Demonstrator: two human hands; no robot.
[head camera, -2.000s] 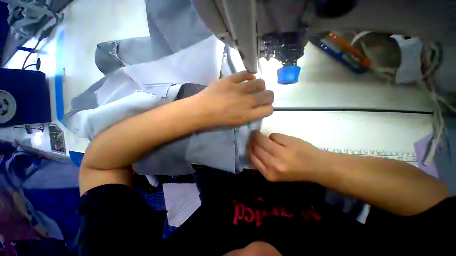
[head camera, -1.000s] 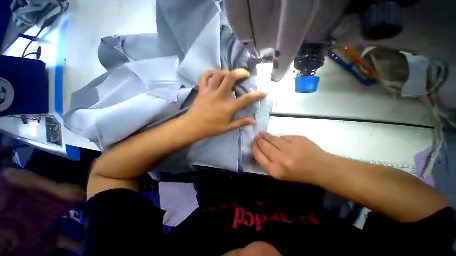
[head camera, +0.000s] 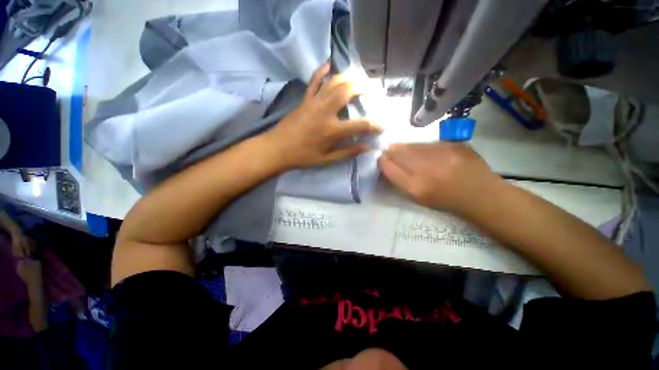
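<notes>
The grey garment piece (head camera: 195, 108) lies bunched on the machine bed, left of the needle area, with a dark seam running down its right part. My left hand (head camera: 321, 126) lies on the cloth with its fingers spread, pressing it down without gripping. My right hand (head camera: 433, 173) has thumb and fingers closed at the cloth's right edge; the fingertips are washed out by the lamp. The sewing machine head (head camera: 477, 58) stands just above and right of my hands. The needle and presser foot are lost in glare.
A blue attachment (head camera: 457, 128) hangs right of the needle area. Orange and blue snips (head camera: 517, 102) and beige cords (head camera: 621, 137) lie behind it. A ruler scale (head camera: 448, 235) runs along the bed's front. A blue device (head camera: 29, 126) stands left. Another person's arms (head camera: 29, 278) show lower left.
The cloth's front edge and my right hand have moved away from me, towards the needle area, uncovering more ruler scale. The machine head appears farther right. My left hand stays spread on the cloth.
</notes>
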